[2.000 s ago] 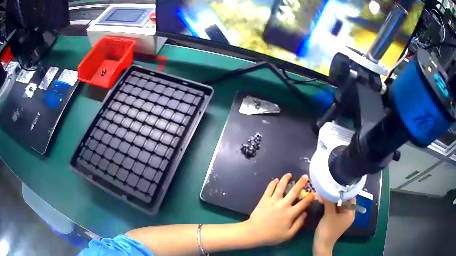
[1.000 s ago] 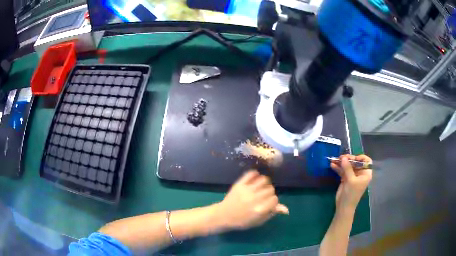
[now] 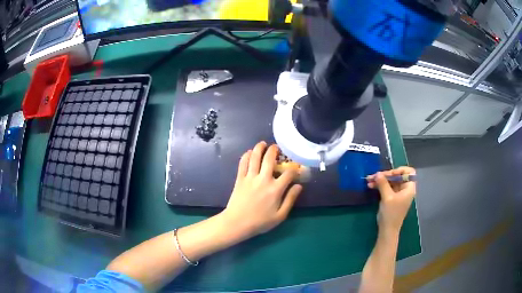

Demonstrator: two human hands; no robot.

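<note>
My left hand (image 3: 258,191) lies palm down at the front of the black base plate (image 3: 192,171), fingers spread beside the white ring light (image 3: 315,154). Small parts show by its fingertips; whether it holds any I cannot tell. My right hand (image 3: 395,194) holds a thin pen-like tool (image 3: 405,178), its fine tip over the blue pad (image 3: 356,170). The video microscope (image 3: 343,80) stands over the plate. A pile of dark glinting components (image 3: 207,125) lies on the plate's left part.
A silvery wedge (image 3: 207,80) lies at the plate's far edge. A black pocket tray (image 3: 91,149) is left, with a red bin (image 3: 47,88) behind it. A white instrument (image 3: 57,43) and a monitor (image 3: 183,14) stand at the back. Grey cabinets (image 3: 429,109) are right.
The view has shifted to the right. My left hand, a loose fist in front of the plate one second ago, is now spread on it. My right hand has left the ring light for the blue pad.
</note>
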